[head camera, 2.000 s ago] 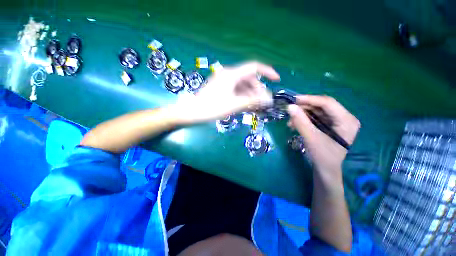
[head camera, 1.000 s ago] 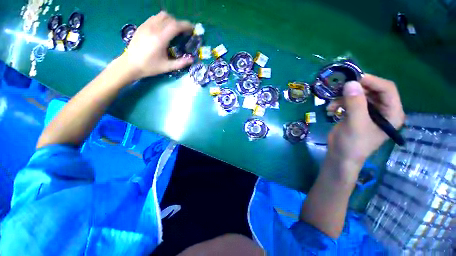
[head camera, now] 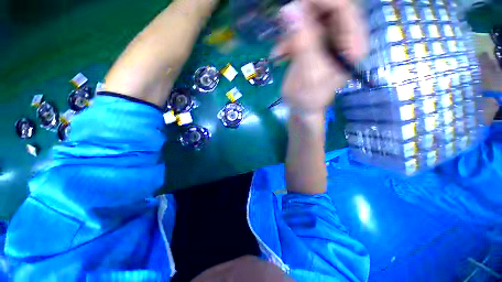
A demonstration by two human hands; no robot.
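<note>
My right hand [head camera: 325, 49] is blurred near the top centre and closed on a black hand tool [head camera: 349, 66]. A large dark round unit [head camera: 256, 19], also blurred, is at its fingertips; whether the fingers grip it is unclear. My left forearm reaches up past the top edge, so my left hand is cut off. Below lie several black ring-shaped units, such as one [head camera: 206, 79] in the middle and one [head camera: 232, 114] nearer me. White-and-yellow batteries [head camera: 229, 71] lie beside them.
Stacked clear blister trays [head camera: 410, 82] with white and yellow parts stand at the right. A thin dark tool [head camera: 275, 103] lies on the green bench [head camera: 242, 157]. Another person's arm and blue sleeve [head camera: 492, 93] are at the right edge.
The view has swung right, bringing the trays closer in. My left arm has reached up and its hand has left the picture. My right hand has moved up and left in view, tool still held.
</note>
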